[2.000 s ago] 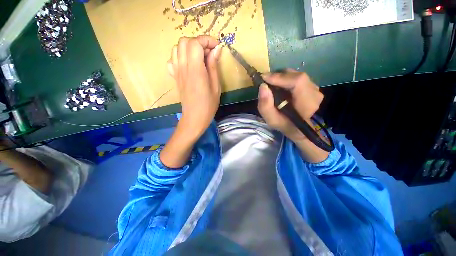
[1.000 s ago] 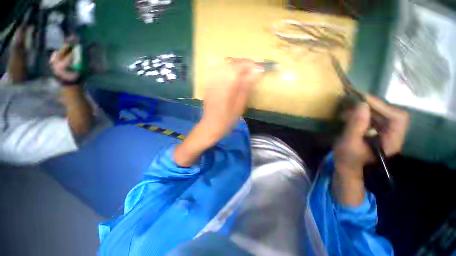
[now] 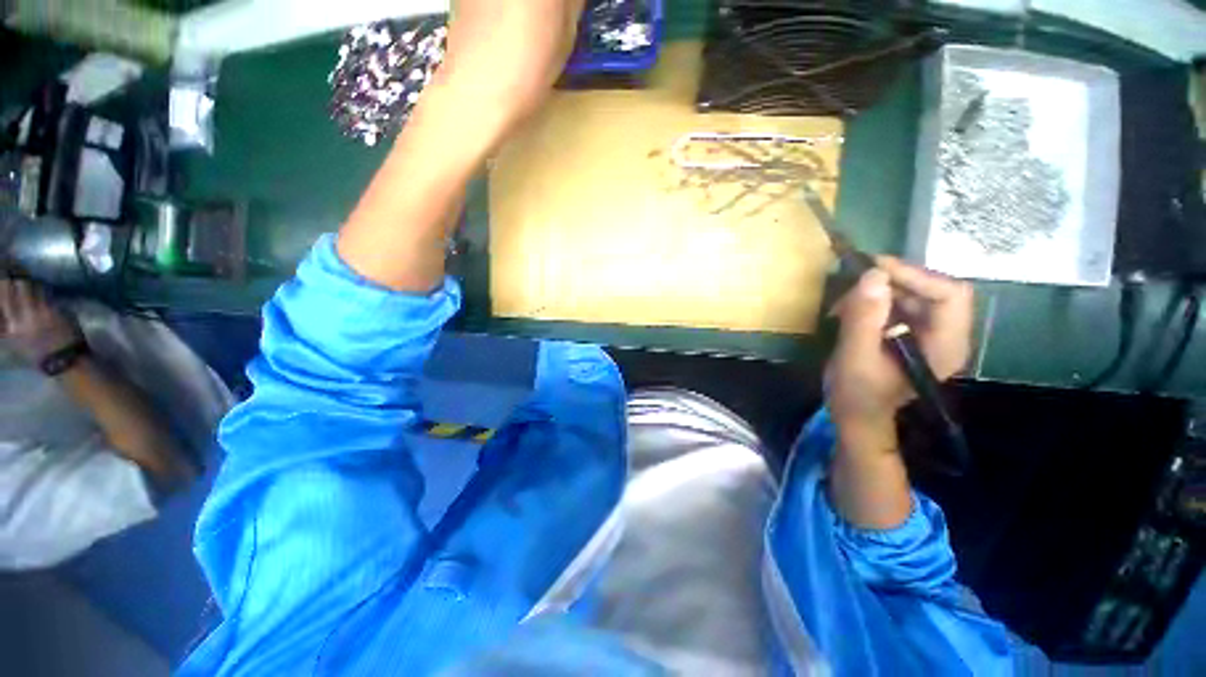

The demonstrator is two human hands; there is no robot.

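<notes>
My right hand [image 3: 899,344] holds the black soldering iron [image 3: 919,384] like a pen; its tip is over the right part of the tan board [image 3: 595,251], near brownish metal bits [image 3: 754,185]. A pale narrow wire loop [image 3: 708,142] lies among those bits. My left hand [image 3: 509,46] is stretched far forward, cut off by the top edge beside the blue parts bin [image 3: 615,60]. Its fingers are out of the picture, so what they hold is hidden. The bin has silvery pieces in it.
The fume fan [image 3: 794,66] stands beyond the board. A white tray [image 3: 1098,172] with a grey-silver heap is at the right. A pile of small shiny parts [image 3: 384,79] lies left, partly behind my left forearm. A person's arm [image 3: 113,397] is at far left.
My left hand has moved from the board far forward to beside the blue bin. My right hand still holds the iron, its tip now further right. The view has shifted, showing fan and bin.
</notes>
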